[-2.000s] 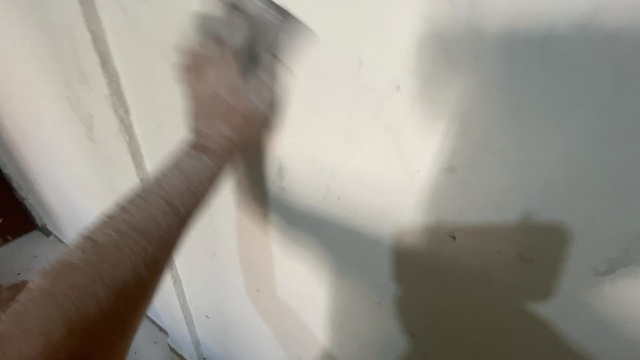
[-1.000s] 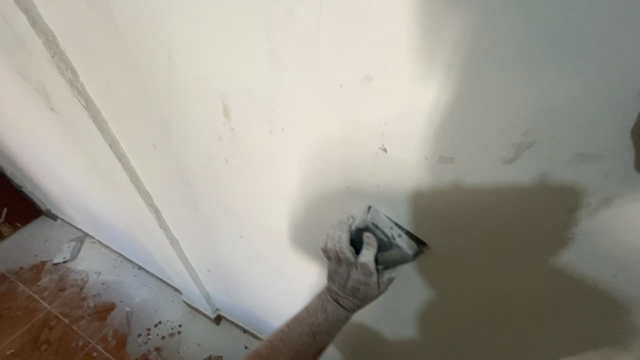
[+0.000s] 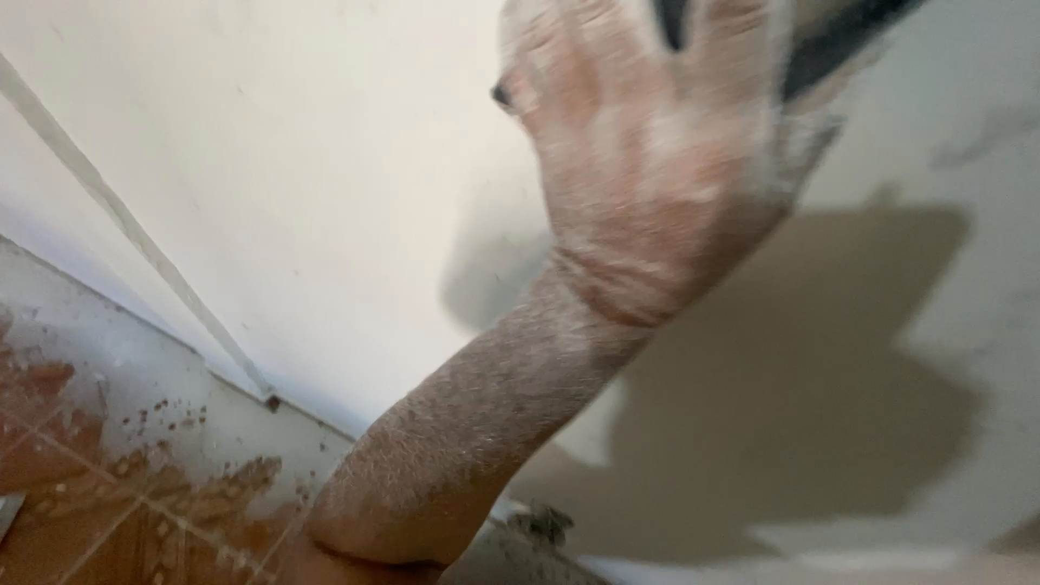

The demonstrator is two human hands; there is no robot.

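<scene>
My left hand point(image 3: 642, 138), coated in white dust, reaches up from the bottom left with its back toward me. It grips a flat, dark-edged hand tool point(image 3: 845, 49) that looks like a sanding block, partly hidden by the fingers and cut off by the top edge of the view. The tool is at the pale wall point(image 3: 325, 179); whether it touches the surface cannot be told. Shadows of the arm and of a larger shape fall on the wall. My right hand is out of view.
A grey vertical strip point(image 3: 122, 215) runs down the wall at the left to its foot. Below, reddish-brown patterned floor tiles point(image 3: 89, 528) are spattered with white dust and residue. A small dark clump point(image 3: 540, 522) lies near the wall's foot, beside my forearm.
My left hand, still holding the tool, was high on the wall, then lower, and is now up at the top of the view. The view has shifted and the arm looks much closer.
</scene>
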